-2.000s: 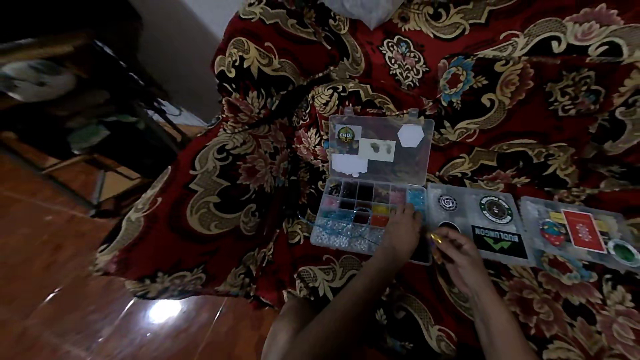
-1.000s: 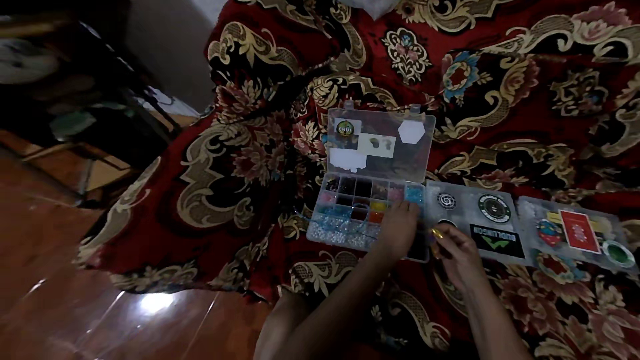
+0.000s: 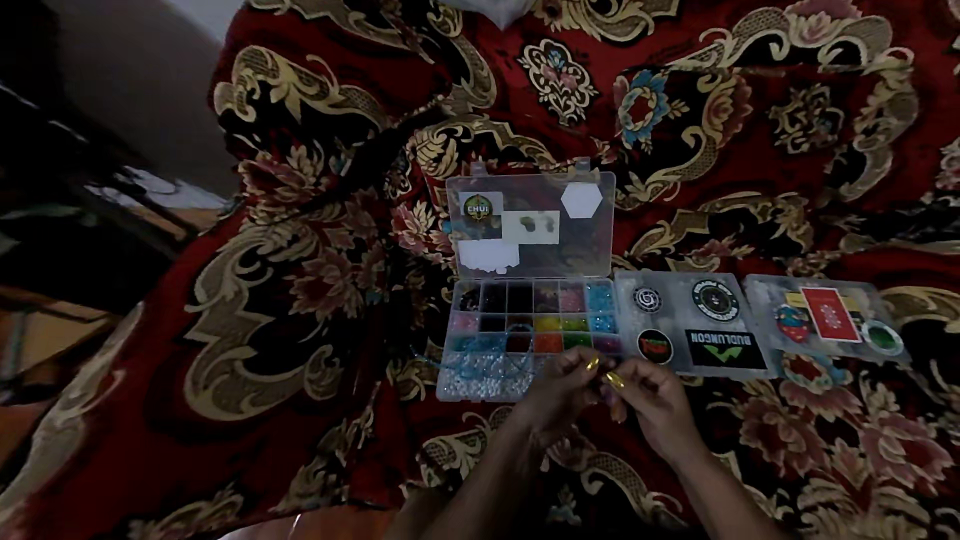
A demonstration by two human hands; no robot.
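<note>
An open plastic compartment box holds beads of several colours, with white and pale blue ones at its near left. Its clear lid stands raised behind, bearing stickers. A thin blue beaded strand loops over the box's near left part. My left hand is in front of the box's right near corner, fingertips pinched together. Close beside it is my right hand, thumb and finger pinched too. Something small and dark seems to be between the two hands' fingertips; what it is cannot be told.
Two closed plastic cases lie to the right, one with round stickers and a black one, the other with a red card. Patterned red, black and gold fabric spreads under everything. Dark furniture stands at the left.
My left hand has left the box's right compartments and come down and right to meet my right hand. The fingertips of both hands are now close together.
</note>
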